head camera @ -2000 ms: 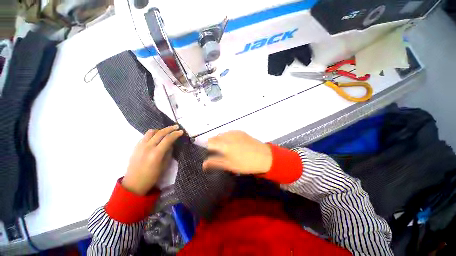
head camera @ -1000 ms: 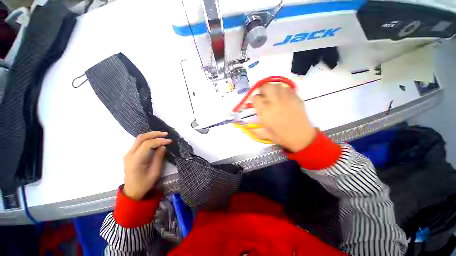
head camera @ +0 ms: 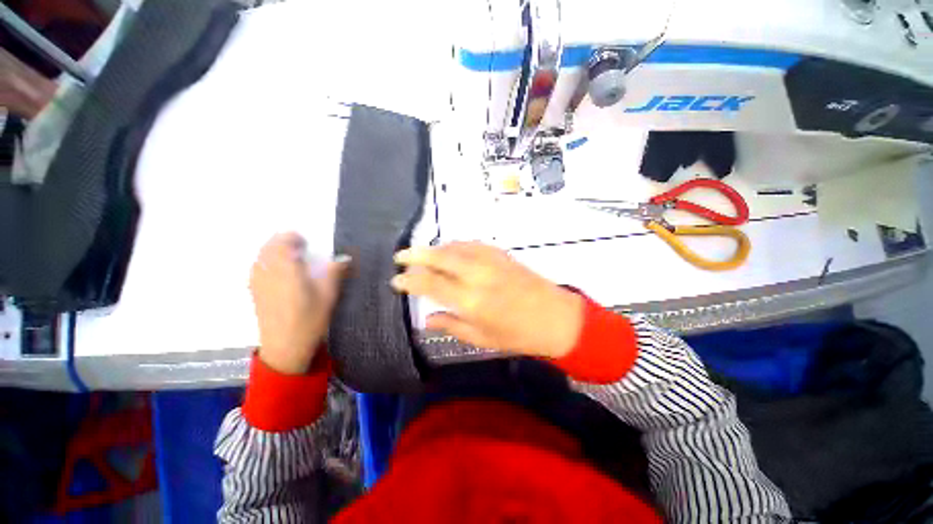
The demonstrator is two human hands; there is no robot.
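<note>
A dark grey checked cloth strip [head camera: 381, 194] lies lengthwise on the white table left of the needle area, its near end hanging over the edge. My left hand [head camera: 295, 297] is at its left side, slightly blurred, thumb near the strip's edge; whether it grips is unclear. My right hand [head camera: 491, 299] is at its right edge, fingers apart, fingertips at the cloth, holding nothing. The scissors [head camera: 655, 213], with red and yellow loops, lie on the table right of the presser foot [head camera: 508, 176].
The JACK sewing machine [head camera: 706, 84] stands across the back. Black scraps [head camera: 687, 151] lie behind the scissors. Stacked dark strips [head camera: 87, 179] lie at far left. A dark cloth heap [head camera: 834, 420] is below the table at right. Part of another person's hand [head camera: 26, 87] shows at upper left.
The scissors, in my right hand a second ago, now lie on the table. The twisted strip now lies flatter and straighter, and my right hand has moved left to its edge.
</note>
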